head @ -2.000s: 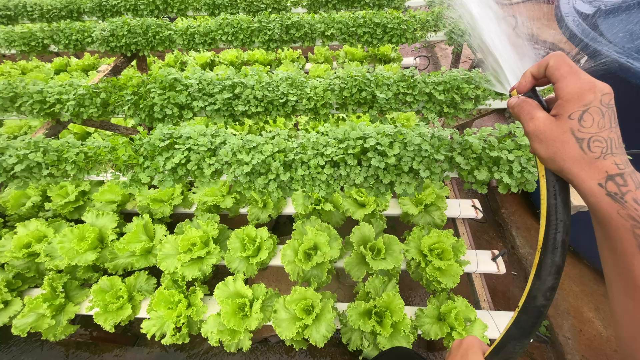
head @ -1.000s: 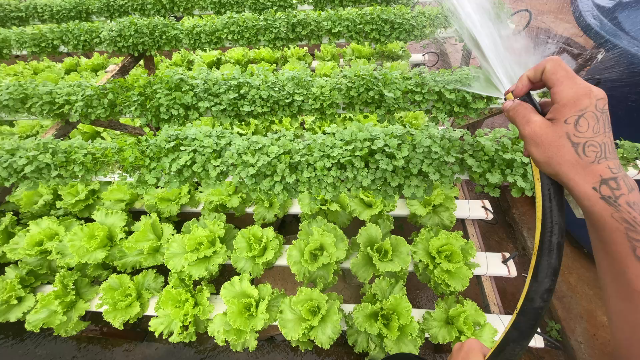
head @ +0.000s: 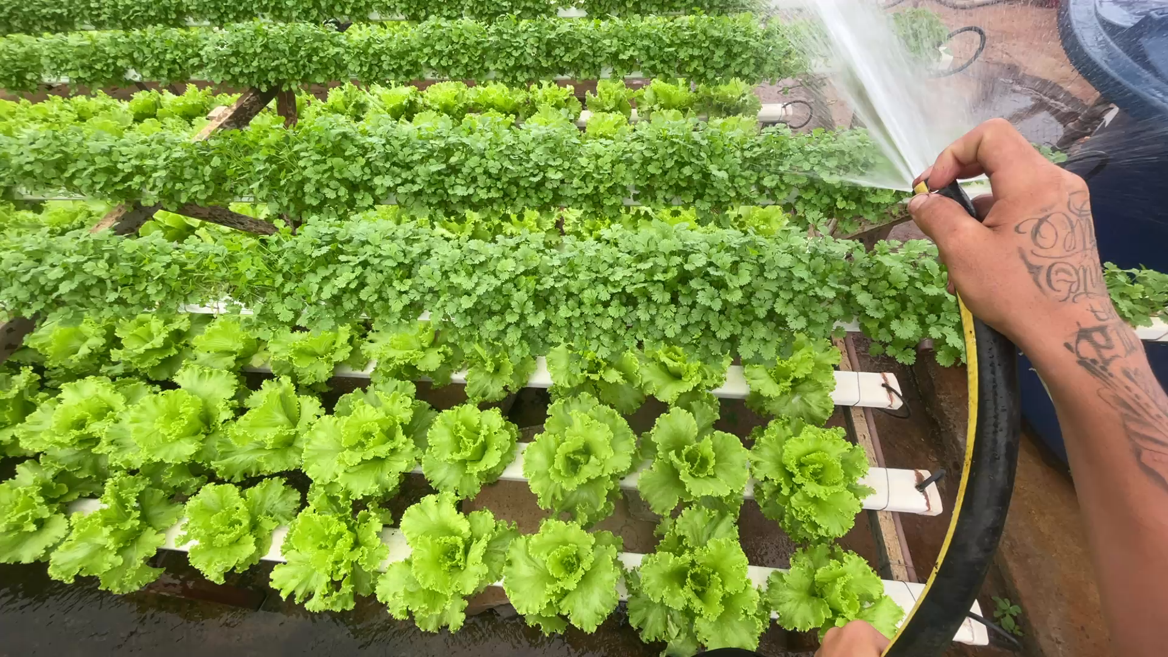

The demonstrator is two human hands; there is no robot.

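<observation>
My right hand grips the end of a black hose with a yellow stripe, thumb and fingertip pressed at its mouth. A fan of water sprays up and away from there. Low in the view, at the bottom edge, part of my left hand shows against the lower hose; its fingers are mostly cut off, so its hold is unclear. Heads of green lettuce grow in white channels to the left of the hose. Behind them run dense rows of leafy herbs resembling cilantro.
A dark blue tank stands at the right beyond my forearm. Wooden supports cross beneath the rows at the left. Thin black tubes stick out from channel ends. Wet dark ground lies along the near edge.
The view has shifted slightly. My right hand keeps its grip at the hose mouth, and water sprays in all the frames.
</observation>
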